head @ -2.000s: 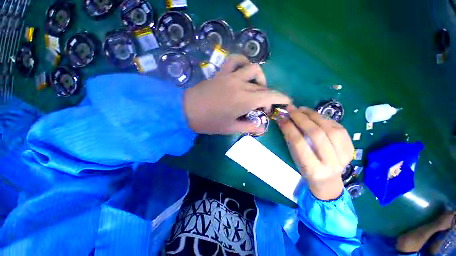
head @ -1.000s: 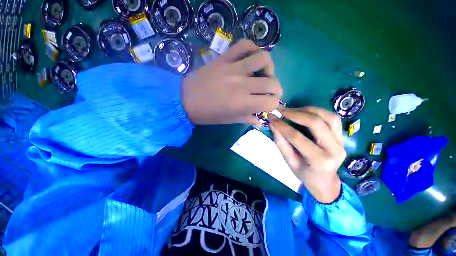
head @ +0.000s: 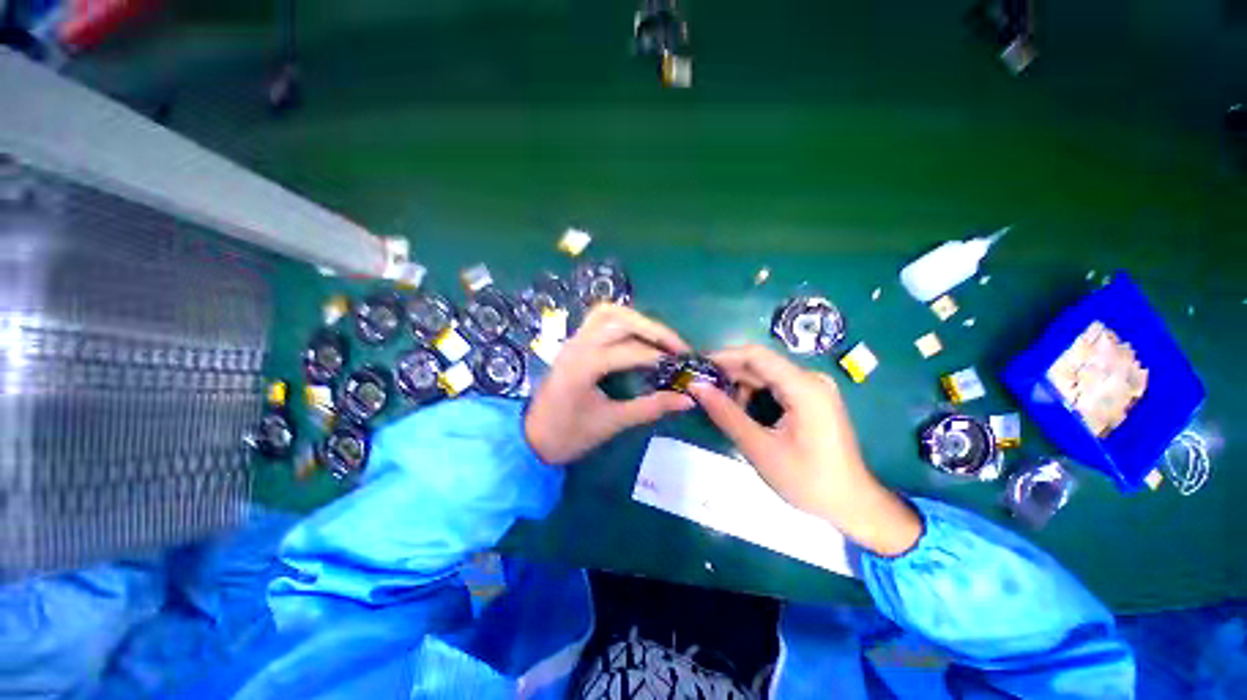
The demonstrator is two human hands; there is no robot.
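Observation:
My left hand (head: 591,383) and my right hand (head: 793,424) hold one small round black earcup housing (head: 688,372) between their fingertips, above the green surface. A yellow-ended part, likely a battery, shows at its lower edge by the right fingertips; the fingers hide the rest. A white paper strip (head: 739,503) lies just below the hands, its right end near my right sleeve. More round black housings (head: 499,367) and silver-white batteries with yellow ends (head: 454,376) are grouped to the left of my left hand.
At right are a housing (head: 808,326), another housing (head: 957,445), a white squeeze bottle (head: 946,268), a blue bin (head: 1160,358) of beige pads, a clear round piece (head: 1039,490) and coiled wire (head: 1188,462). A grey ribbed stack (head: 123,369) and pale metal beam (head: 178,171) stand at left.
The view has tilted up and widened, showing more of the bench, the beam and far items. The held housing now shows more fully between both hands' fingertips.

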